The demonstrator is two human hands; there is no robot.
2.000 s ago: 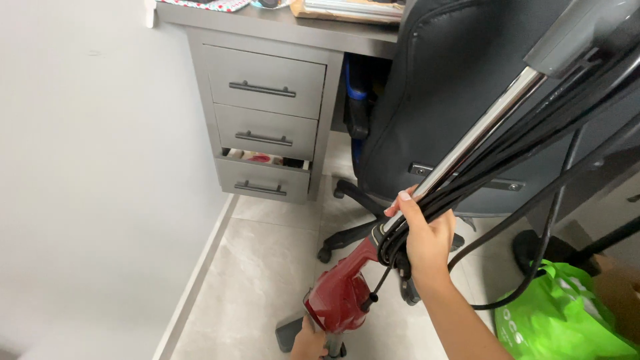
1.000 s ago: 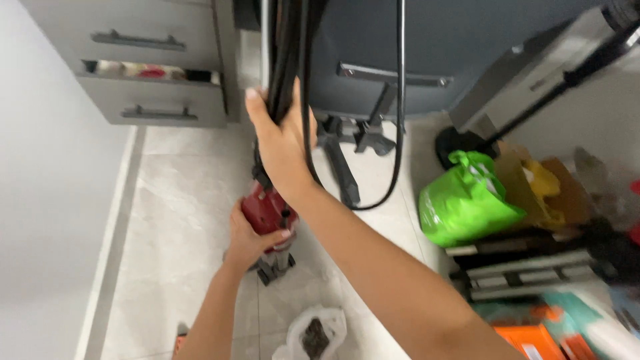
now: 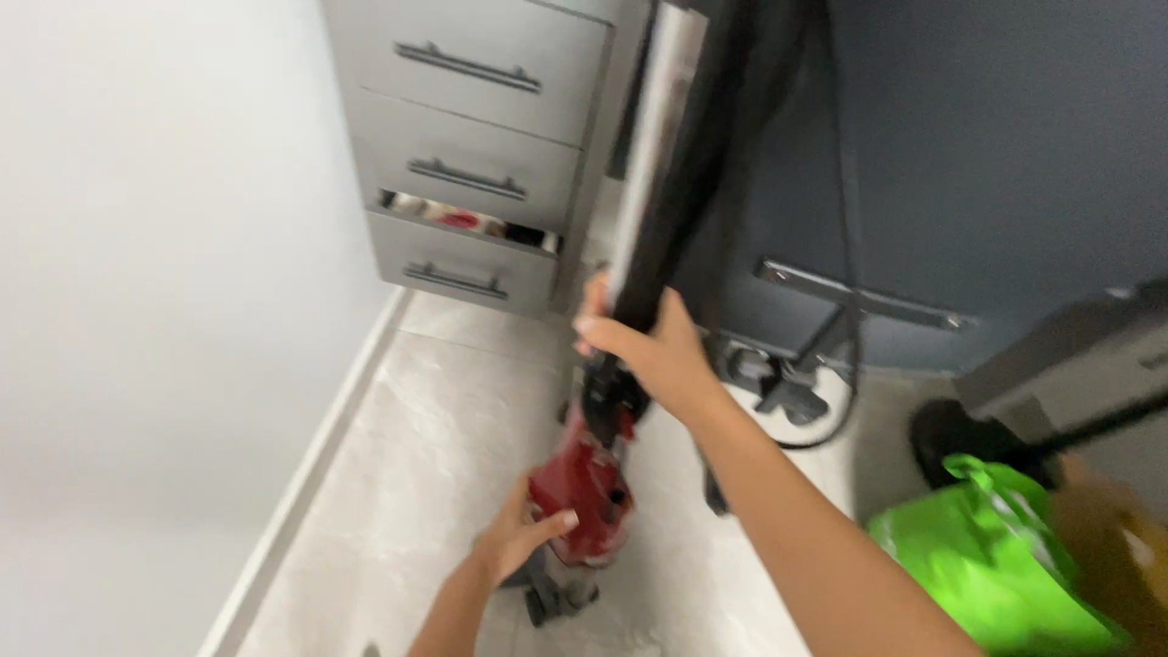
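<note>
A stick vacuum cleaner with a red body stands on the tiled floor, its metal tube rising toward the top of the view. My right hand is closed around the lower tube together with the bundled black power cord. Against the left side of the red body lies my left hand, thumb over the front, fingers partly hidden behind it. Small dark wheels show below the body. A loop of cord hangs to the right. The upper tube and cord are blurred.
A grey drawer unit stands ahead beside the white wall, its bottom drawer partly pulled out. A dark office chair with a wheeled base is at the right. Nearer at the right sits a green bag.
The vacuum was tilted two seconds ago and is now more upright. My left hand was low by the floor head then; it now rests on the red body. The view has shifted.
</note>
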